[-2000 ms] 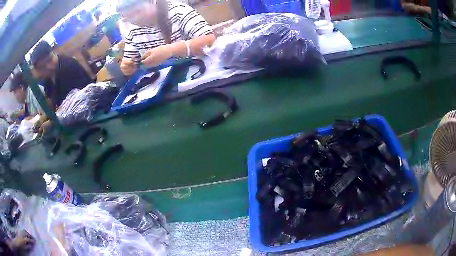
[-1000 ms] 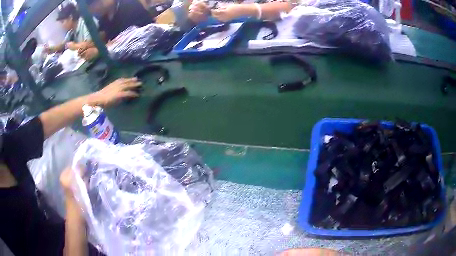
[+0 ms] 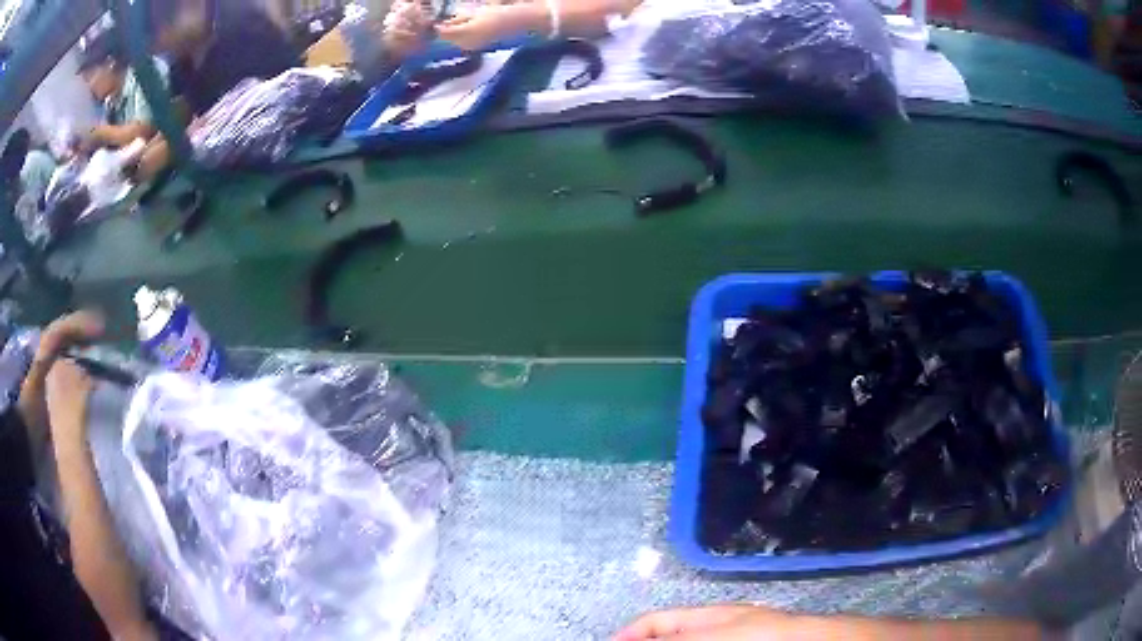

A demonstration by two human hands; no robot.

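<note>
A blue parts bin (image 3: pixel 686 501) full of small black plastic parts (image 3: pixel 877 426) sits on the pale glittery bench sheet (image 3: pixel 551 526). A part of my right hand and forearm (image 3: pixel 739 624) lies along the bottom edge, below the bin. The picture's edge cuts it off, so its fingers and anything in them are hidden. My left hand is not in view. A crumpled clear plastic bag (image 3: pixel 288 513) with dark contents lies left of the bin.
Black curved bands (image 3: pixel 328 282) lie on the green conveyor belt (image 3: pixel 501 288). A spray can (image 3: pixel 178 336) stands behind the bag. Another worker's arms (image 3: pixel 94 501) are at the left, holding something dark. Across the belt are a blue tray (image 3: pixel 361 123), a dark bag (image 3: pixel 776 56) and people.
The view has swung left, then slightly back right. The neighbour's hand reached over the belt and has drawn back. More of my right forearm shows at the bottom edge.
</note>
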